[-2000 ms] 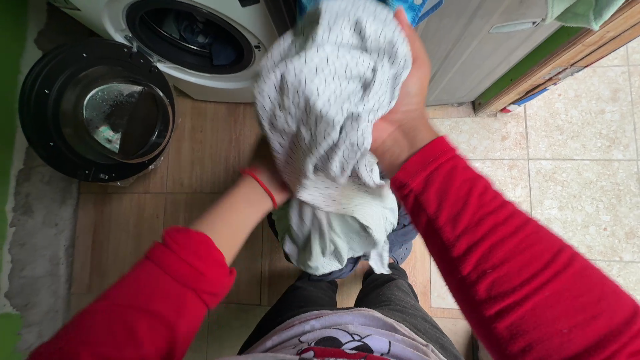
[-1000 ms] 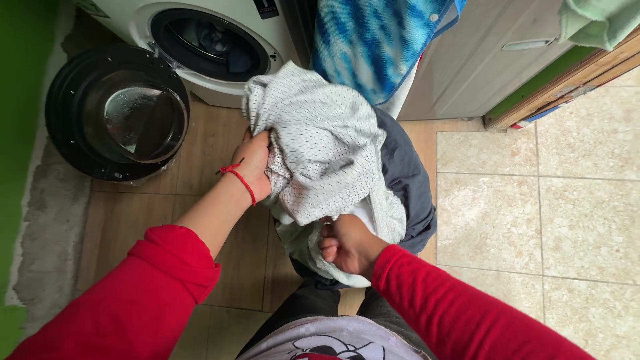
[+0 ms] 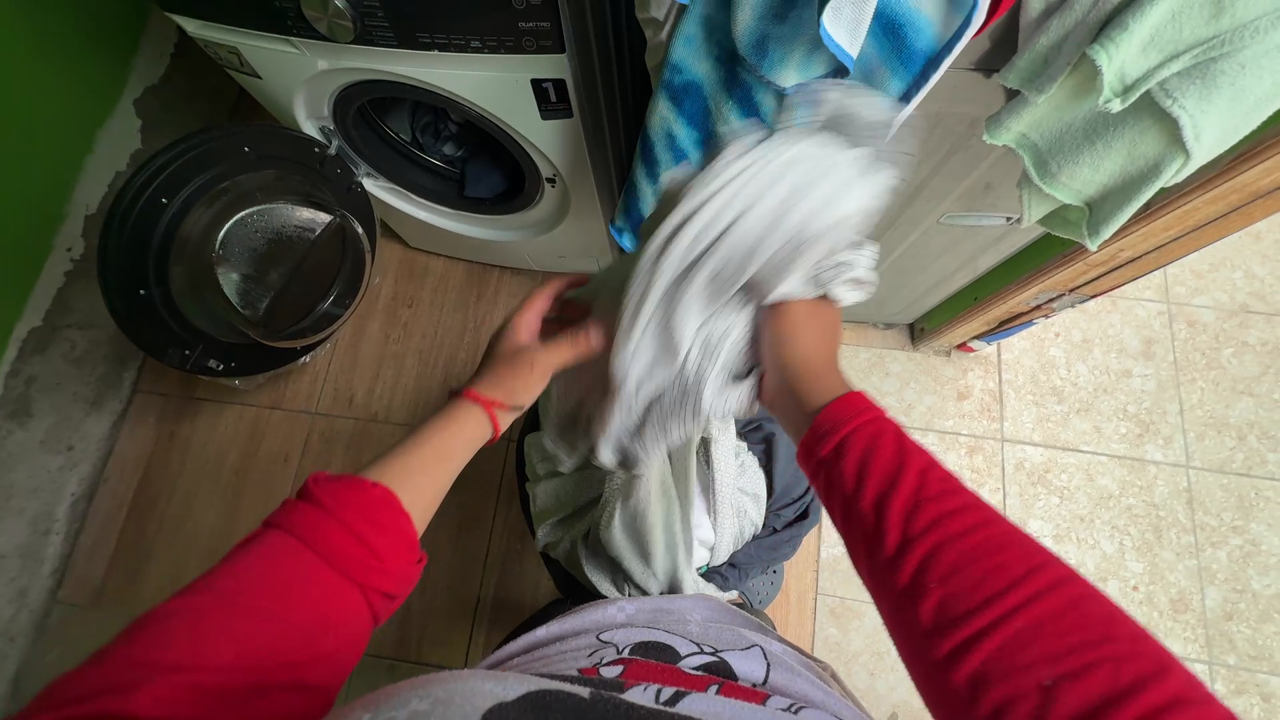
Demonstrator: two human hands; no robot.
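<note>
A white garment with dark flecks [image 3: 740, 240], blurred by motion, hangs from my right hand [image 3: 800, 350], which is closed around its right side. My left hand [image 3: 540, 345], with a red cord at the wrist, has its fingers apart beside the garment's left edge and grips nothing. Beneath both hands lies a heap of laundry: a pale green-grey cloth [image 3: 640, 530] and a dark blue-grey garment [image 3: 775, 500]. Ahead stands a white front-loading washing machine [image 3: 420, 230] with its round door [image 3: 240, 250] swung out to the left; dark clothing [image 3: 450, 140] shows inside the drum.
A blue and white towel [image 3: 690, 100] hangs ahead beside the washer. A light green towel [image 3: 1130, 110] hangs at upper right, over a grey panel with a handle [image 3: 980, 219]. A wooden frame edge [image 3: 1110, 265] borders the tiled floor on the right. A green wall stands at far left.
My left hand has let go of the flecked garment, which it held a second ago. My right hand has moved up and forward with the garment, lifting it off the heap.
</note>
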